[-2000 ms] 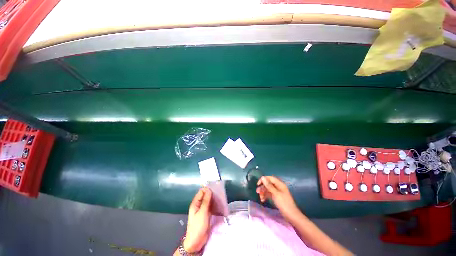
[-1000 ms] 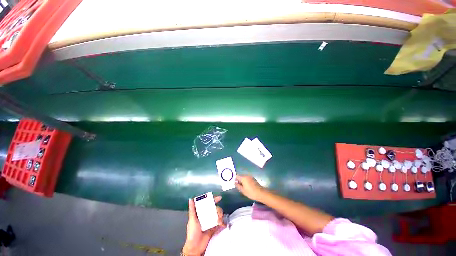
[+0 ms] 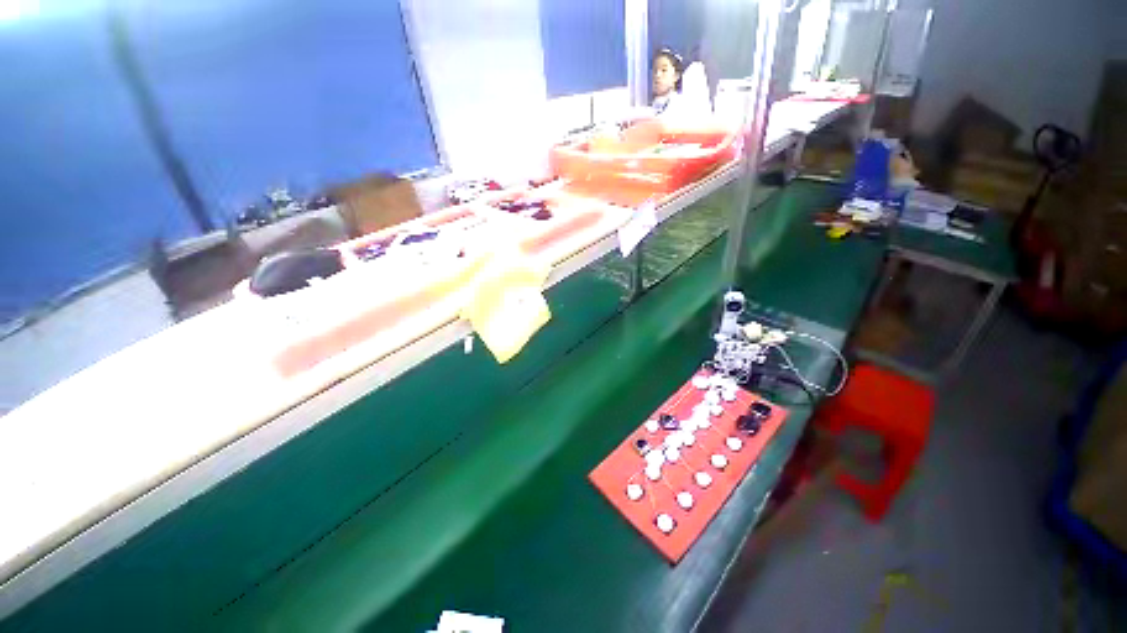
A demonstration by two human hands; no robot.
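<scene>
Neither of my hands is in the picture. The red board [image 3: 696, 511] lies on the green bench, with rows of white round pucks and a few black watch-like units on it. White cables [image 3: 738, 354] are tangled at its far end. A piece of white card [image 3: 470, 622] is cut off by the bottom edge. The phone, the card with the black ring and the clear bag are out of view.
The overhead shelf [image 3: 235, 408] runs along the left, with a yellow sheet [image 3: 508, 312] hanging from it and a red tray [image 3: 643, 169] on it. A person [image 3: 667, 77] is behind it. A red stool [image 3: 880, 418] stands right of the bench.
The view has swung right and up along the bench. My hands, the phone, the ring card and the clear bag have left the picture. The red board now shows nearer the middle.
</scene>
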